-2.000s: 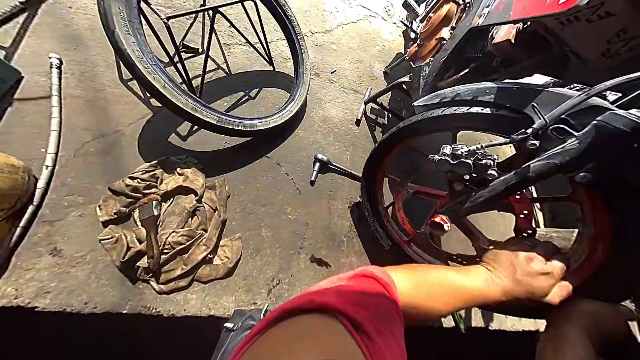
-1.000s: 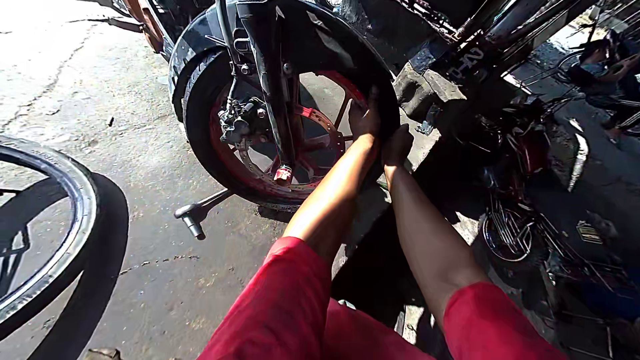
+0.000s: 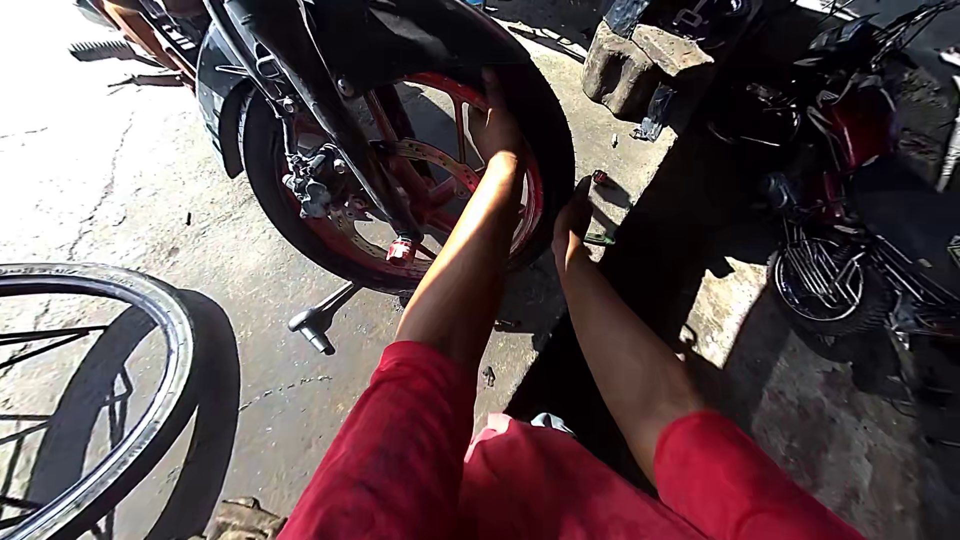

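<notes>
A motorcycle's front wheel, with a black tyre (image 3: 556,127) and red rim, stands in its fork (image 3: 322,112). My left hand (image 3: 496,127) reaches to the rim at the wheel's right side, its fingers on the inner edge of the tyre. Just outside the tyre's right edge is my right hand (image 3: 574,217), dark in shadow; whether it touches the rubber is hard to tell. A brake disc (image 3: 427,152) and a caliper (image 3: 315,184) sit on the near side, and a red axle-end piece (image 3: 401,251) caps the fork's foot.
A ratchet wrench with socket (image 3: 311,330) lies on the concrete below the wheel. Another wheel (image 3: 180,352) is at the left, over a crumpled brown cloth (image 3: 244,519). Stone blocks (image 3: 619,71) lie upper right, beside a dark edge. Another motorcycle (image 3: 855,135) is at the far right.
Two seconds ago only one forearm showed plainly, over the wheel; both arms now reach to the wheel's right side. My right hand has moved from near the left one to outside the tyre. The view has swung right.
</notes>
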